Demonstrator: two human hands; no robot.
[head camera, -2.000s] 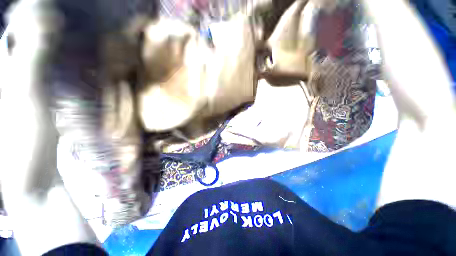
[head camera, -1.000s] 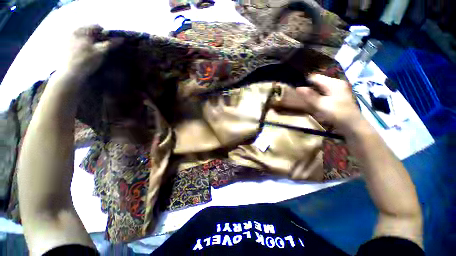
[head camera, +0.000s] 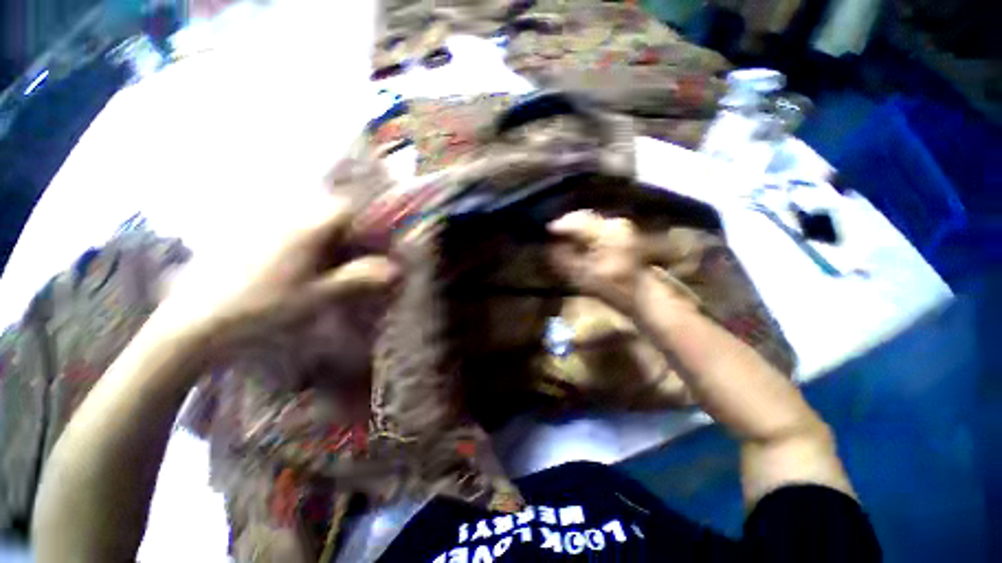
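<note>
A patterned jacket (head camera: 308, 412) lies open before me on the white table, blurred by motion. Its tan satin lining (head camera: 615, 357) shows at the right, with a small white label (head camera: 559, 335) on it. My left hand (head camera: 346, 258) is on the patterned shell at the left front; blur hides whether its fingers grip. My right hand (head camera: 599, 247) is over the dark inside of the jacket near the neck, fingers curled; what it holds cannot be told. A dark curved shape (head camera: 544, 108) shows above the collar area.
More patterned jackets lie at the far side (head camera: 615, 55) and at the left (head camera: 71, 319). Clear-white containers (head camera: 753, 99) stand at the right. A black square item (head camera: 816, 227) and a thin stick lie on the right corner. A blue crate (head camera: 906, 165) is beyond.
My left hand has moved right and down, bringing the left front inward over part of the lining. My right hand has moved left. The jacket's upper part has shifted and narrowed.
</note>
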